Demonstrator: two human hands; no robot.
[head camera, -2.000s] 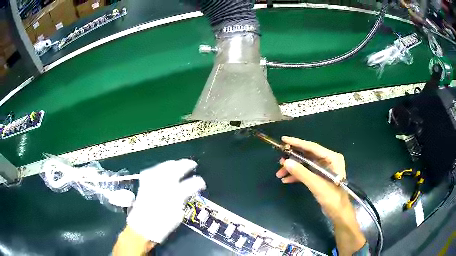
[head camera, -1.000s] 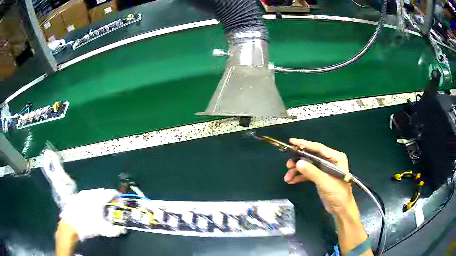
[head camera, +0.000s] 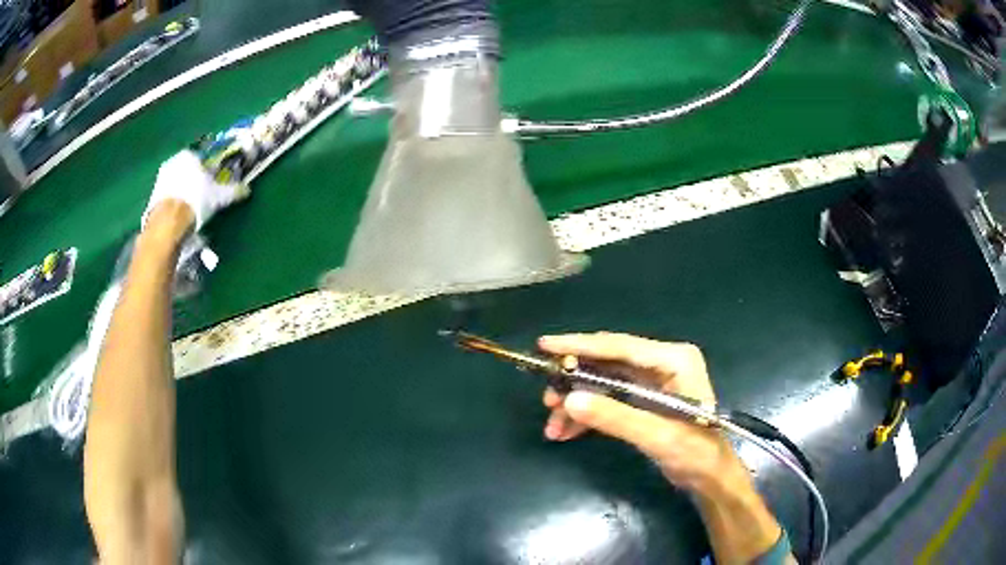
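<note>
My left hand (head camera: 185, 196), in a white glove, is stretched out over the green conveyor and holds the near end of a power strip assembly (head camera: 298, 110). The strip lies slanted on or just above the conveyor, its far end beside the fume hood. A white power cord (head camera: 73, 388) in clear plastic hangs down behind my left forearm, its coil at the conveyor's edge. My right hand (head camera: 640, 408), bare, holds a soldering iron (head camera: 618, 386) over the dark bench mat, tip pointing left below the hood, touching nothing.
The grey fume hood (head camera: 452, 210) hangs above the pale conveyor rail (head camera: 706, 210). Another strip (head camera: 39, 284) lies on the conveyor at the left edge, and one more (head camera: 127, 72) lies beyond. A black box (head camera: 938, 265) and a yellow-and-black part (head camera: 883, 386) are at the right.
My left hand has moved the strip and cord from the bench mat up and away to the green conveyor. My right hand keeps the iron over the mat. The view has shifted.
</note>
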